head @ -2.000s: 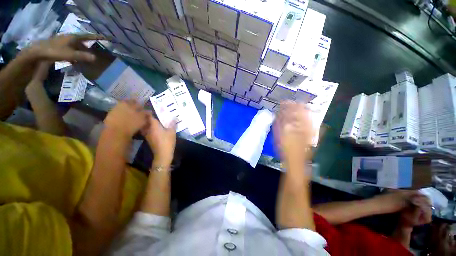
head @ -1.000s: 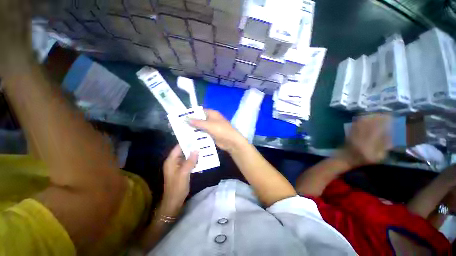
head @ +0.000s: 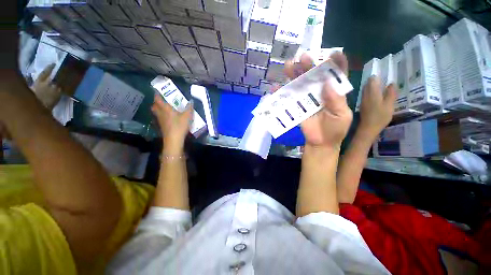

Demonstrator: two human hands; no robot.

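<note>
My right hand (head: 327, 110) holds a white leaflet with dark print blocks (head: 301, 99), raised at a slant over the right part of the blue mat (head: 231, 115). My left hand (head: 173, 121) has its fingers around a slim white unit box (head: 171, 94) lying left of the mat. A white handheld device (head: 205, 110) lies bare between that box and the mat. A soft white pouch (head: 255, 140) lies at the mat's front edge, partly covered by the leaflet.
A wall of stacked cartons (head: 204, 53) stands behind the mat. Upright white boxes (head: 422, 75) stand at right, above a larger open box (head: 406, 139). Another open box (head: 110, 94) lies at left. A neighbour's hand (head: 377, 107) is close to my right hand; a yellow sleeve is at left.
My right hand has moved right and up with the leaflet. My left hand has let go of the leaflet and moved up-left onto the unit box. The neighbour's hand has moved up beside mine.
</note>
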